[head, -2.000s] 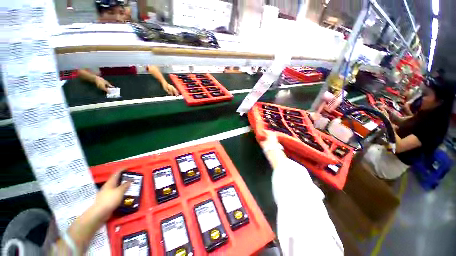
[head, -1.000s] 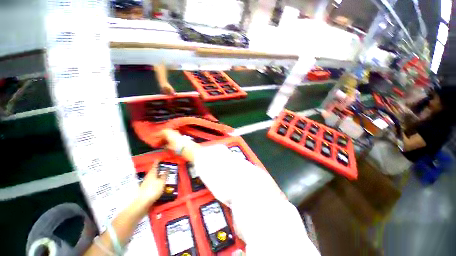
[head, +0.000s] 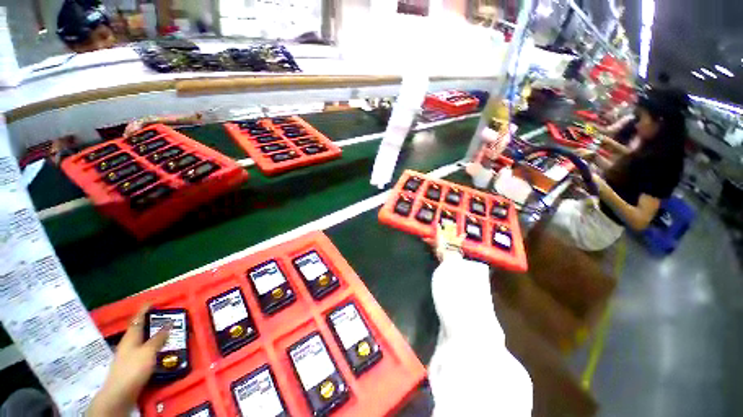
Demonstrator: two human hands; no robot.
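Observation:
My left hand (head: 134, 358) is at the lower left with thumb and fingers around a black device (head: 169, 358) with a pale printed face, at the near red tray's (head: 269, 332) left pockets. Several like devices lie face up in that tray. A long printed label strip (head: 49, 281) hangs at the left edge, behind my left hand. My right hand (head: 448, 236) is at the front edge of a second filled red tray (head: 515, 259); its fingers reach over the rim and its grip is unclear.
Two filled red trays, one at left (head: 134, 213) and one behind it (head: 285, 167), lie across the green belt (head: 301, 195). A white printed band (head: 395, 134) hangs above the belt. A person in black (head: 652, 163) works at the far right; another person's head shows at the upper left.
My right hand has moved from a tilted red tray over the belt to the right tray's front edge. The formerly tilted tray now lies farther away at the left. My left hand stays on the device.

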